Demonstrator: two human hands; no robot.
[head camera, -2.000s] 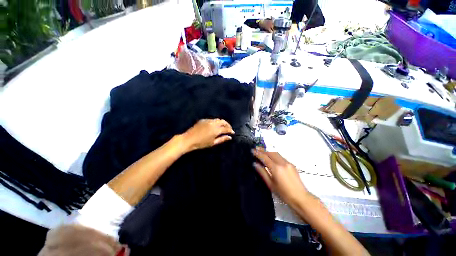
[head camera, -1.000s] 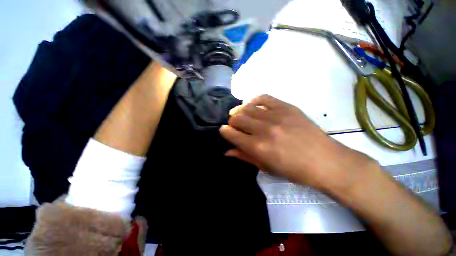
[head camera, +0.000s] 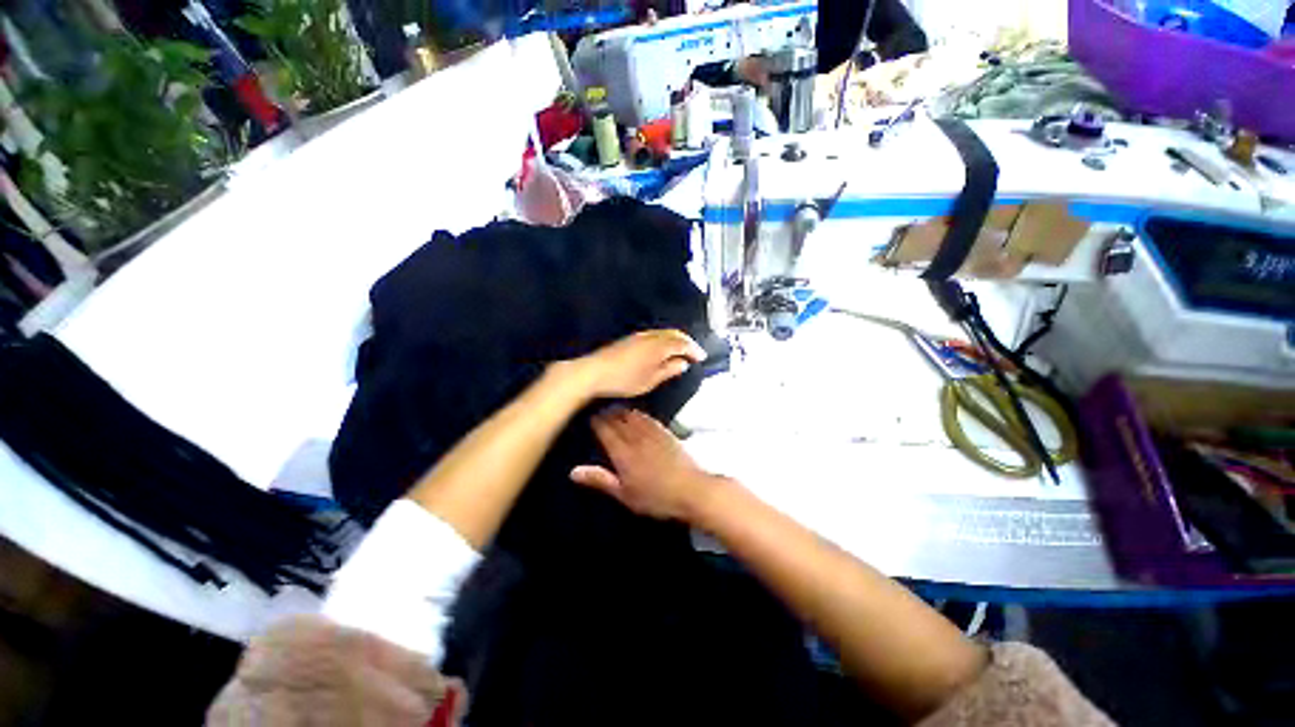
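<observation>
A large bunched black garment piece (head camera: 497, 305) lies left of the needle and hangs over the table's front edge. My left hand (head camera: 632, 365) lies on the cloth with its fingertips close to the presser foot area (head camera: 731, 341). My right hand (head camera: 642, 462) rests on the cloth below and beside my left hand, thumb apart from the fingers. Whether either hand pinches the cloth cannot be told. The white lockstitch machine (head camera: 881, 210) with a blue stripe stands to the right of the cloth.
Yellow-handled shears (head camera: 1008, 423) lie right of the needle. A purple box (head camera: 1136, 476) stands at the right. A ruler scale (head camera: 1015, 523) runs along the front edge. Black strips (head camera: 156, 455) hang over the left edge. Thread spools (head camera: 607, 139) and another machine (head camera: 682, 60) are behind. Plants (head camera: 121, 128) stand left.
The head view moved in close, then back out. My right hand has moved left, from beside the presser foot onto the cloth. The cloth's right edge has shifted left of the foot.
</observation>
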